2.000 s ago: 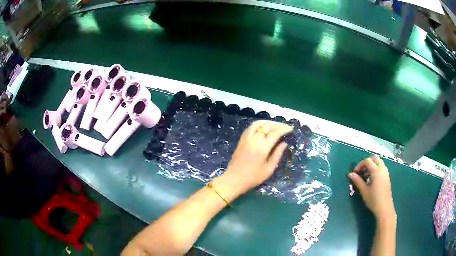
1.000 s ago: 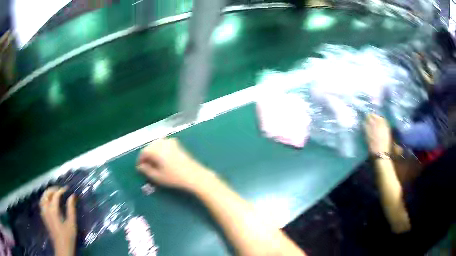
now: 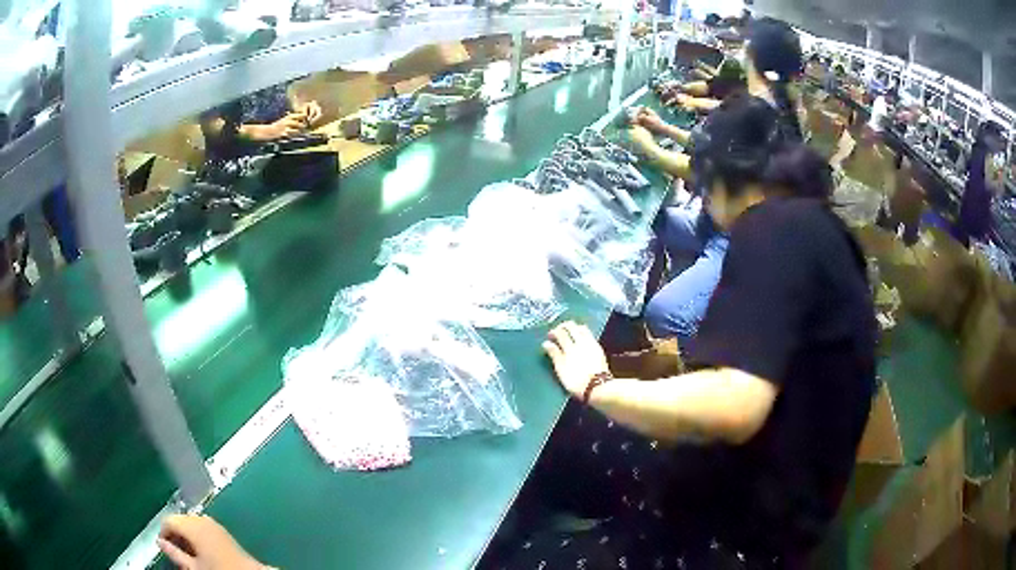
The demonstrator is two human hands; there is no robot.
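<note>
My right hand [image 3: 206,542] is at the bottom left edge, near the foot of the grey upright; it is small and partly cut off. Its fingers are bent, and I cannot tell whether they hold anything. My left hand is out of the picture. Nearest in front, a bag of small pink pieces [image 3: 357,429] lies flat on the green bench [image 3: 446,507]. Large crumpled clear bags [image 3: 457,373] lie behind and beside it, with glare hiding most of their contents.
A neighbouring person [image 3: 780,301] in a black top sits at right, one hand [image 3: 577,359] on the bench edge. The grey upright [image 3: 128,301] stands at left by the pale rail. Dark parts [image 3: 596,167] lie farther along the bench. More people and cardboard boxes [image 3: 914,501] are beyond.
The view has swung right and up. The pink dryer bodies, black caps, loose pink heap and my left hand have left the picture. My right hand now shows only at the bottom left.
</note>
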